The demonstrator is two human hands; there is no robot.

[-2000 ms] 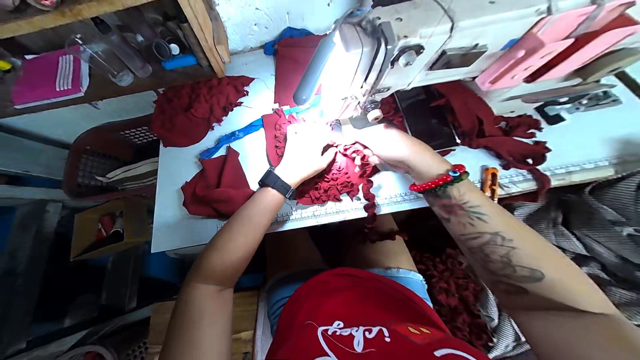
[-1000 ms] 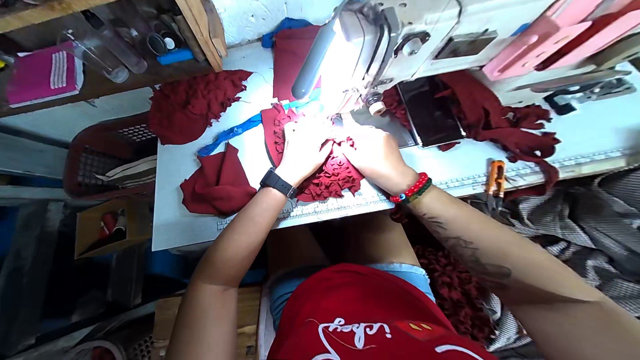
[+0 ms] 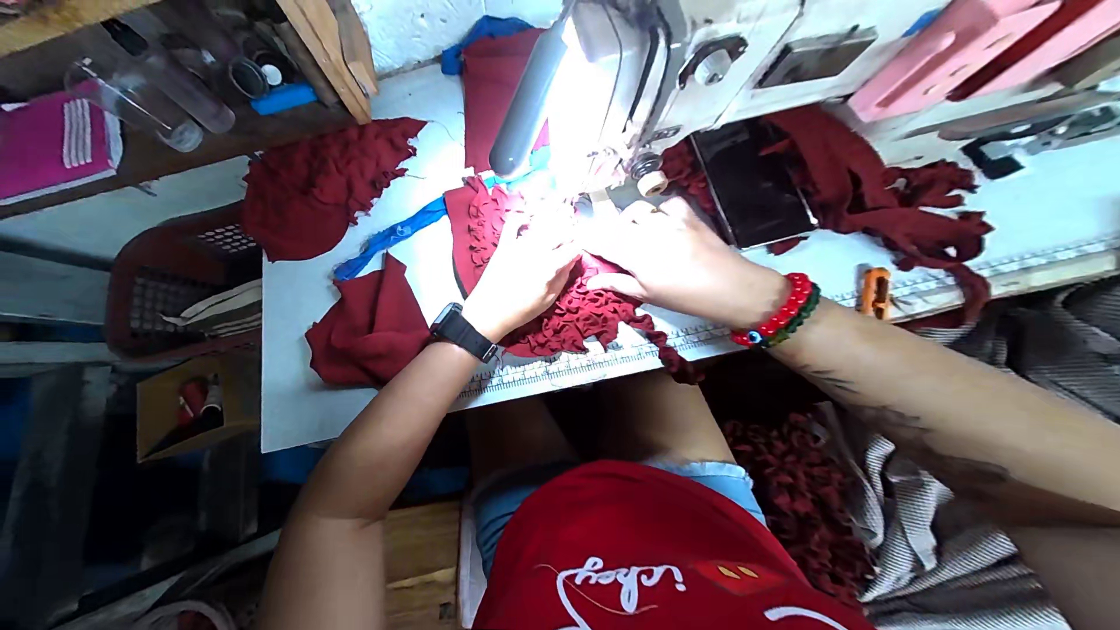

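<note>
Both hands are at the head of a sewing machine (image 3: 700, 70), under its bright lamp. My left hand (image 3: 525, 271), below a black wristwatch, lies flat on a dark red ruffled fabric piece (image 3: 586, 315). My right hand (image 3: 674, 254), with red and green beaded bracelets at the wrist, bends its fingers at the fabric close to the needle area; glare hides the fingertips and the needle. A ruffled red strip (image 3: 665, 350) hangs from the piece over the table's front edge.
Red fabric pieces (image 3: 315, 192) and a blue strip (image 3: 394, 236) lie left. Right of my hands are a black flat device (image 3: 757, 188), red strips (image 3: 857, 184) and an orange-handled tool (image 3: 875, 291). A measuring tape (image 3: 560, 367) runs along the table's front edge. Pink holders (image 3: 962, 52) stand upper right.
My right hand has moved slightly toward the machine from where it was two seconds ago, and the orange-handled tool shows differently past my forearm. My left hand stays on the ruffled fabric.
</note>
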